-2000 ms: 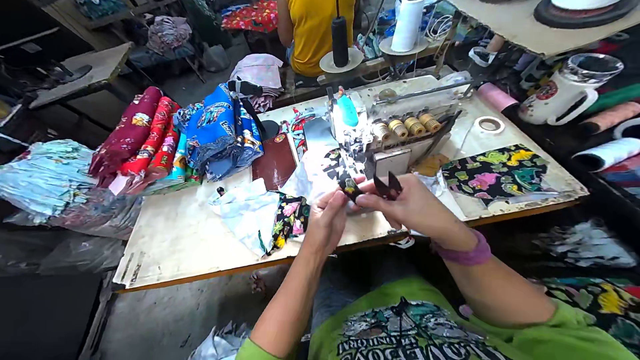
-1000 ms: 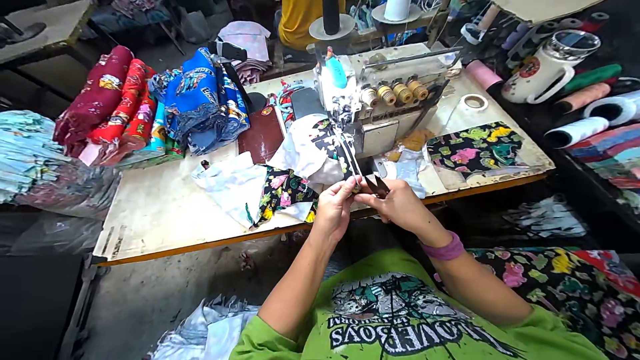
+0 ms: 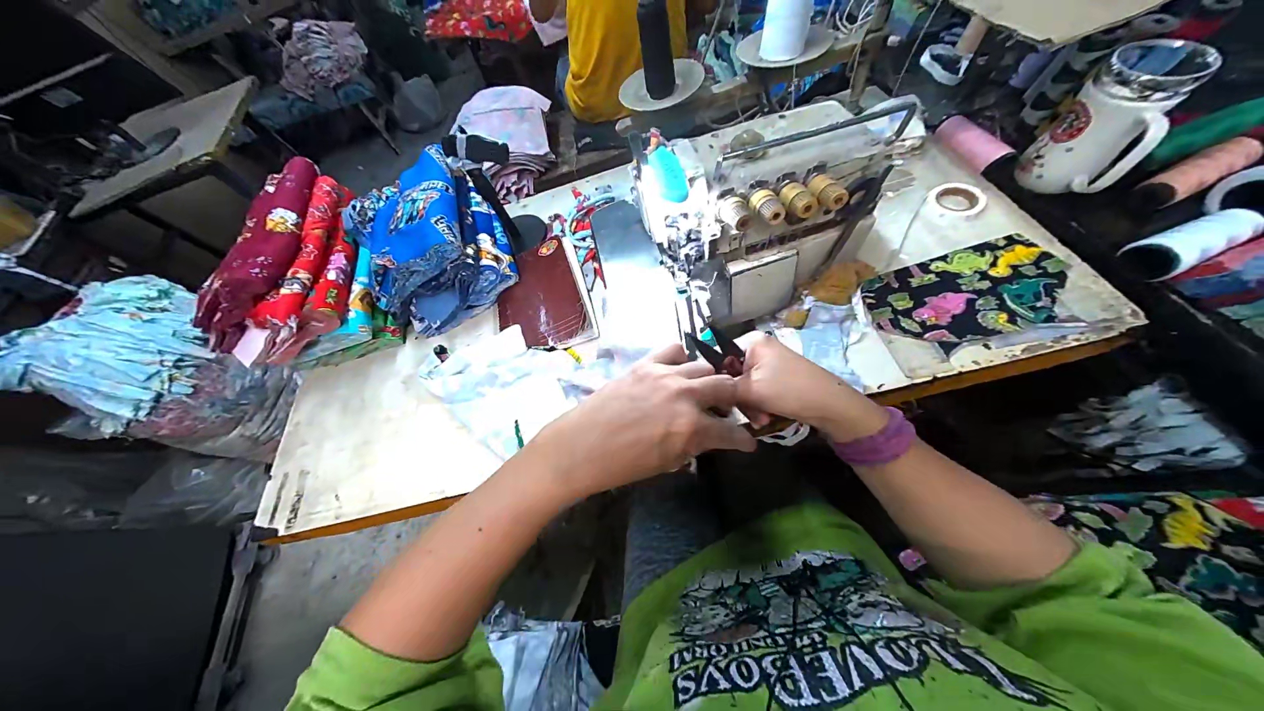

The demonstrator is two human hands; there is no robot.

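My right hand (image 3: pixel 790 380) grips dark thread snips (image 3: pixel 713 354), whose blades point up and left toward the serger's presser foot area. Against it, at the table's front edge, my left hand (image 3: pixel 657 410) has bent fingers; they hide whatever lies between the two hands, so its hold cannot be told. Just beyond the hands stands the overlock sewing machine (image 3: pixel 681 212) with several tan tension dials (image 3: pixel 780 202). White cloth (image 3: pixel 513 380) lies on the table left of my hands. A black floral cloth piece (image 3: pixel 968 286) is flat on the right of the table.
Rolled red and blue printed fabrics (image 3: pixel 425 237) sit at the table's left, beside a pale blue fabric heap (image 3: pixel 109 346). A brown booklet (image 3: pixel 546 296) lies behind the white cloth. At right are a tape roll (image 3: pixel 958 199), a white mug (image 3: pixel 1096 133) and thread cones (image 3: pixel 1190 242). A person in yellow (image 3: pixel 602 59) is beyond.
The black floral piece that lay left of my hands is no longer seen there. My left hand has turned so its back shows, and its fingers now cover the spot before my right hand.
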